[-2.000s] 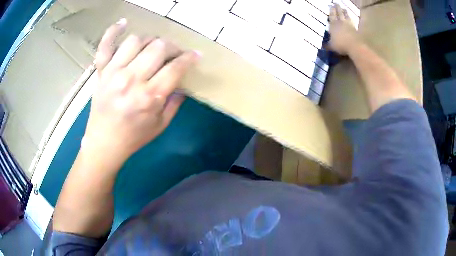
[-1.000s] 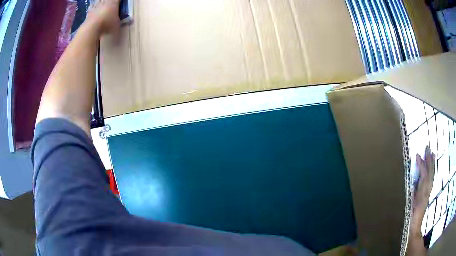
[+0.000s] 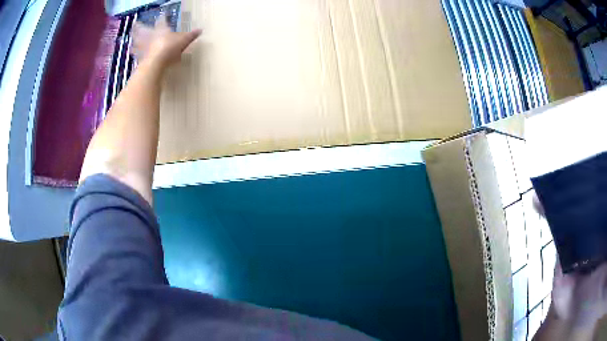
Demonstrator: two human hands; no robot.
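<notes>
My left hand [image 3: 160, 43] is at the upper left with its fingers spread, at the cardboard sheet's left end. A dark product box [image 3: 172, 14] lies partly behind its fingers; whether they touch it is unclear. My right hand [image 3: 578, 290] is at the right edge, partly cut off, and holds another product box [image 3: 578, 216] with its black face up, above the shipping carton [image 3: 459, 220]. Rows of white box sides [image 3: 520, 233] show inside the carton.
The cardboard sheet [image 3: 266, 80] covers the middle of the conveyor, with metal rollers [image 3: 496, 63] at its right end. A dark red curtain [image 3: 70, 100] hangs at the left machine. The green work surface [image 3: 306, 246] lies nearest me. A carton flap [image 3: 566, 126] stands at right.
My right hand, which lay on the white rows in the carton, now holds a black-faced box above them. My left hand has moved slightly right and its fingers have spread off the dark box.
</notes>
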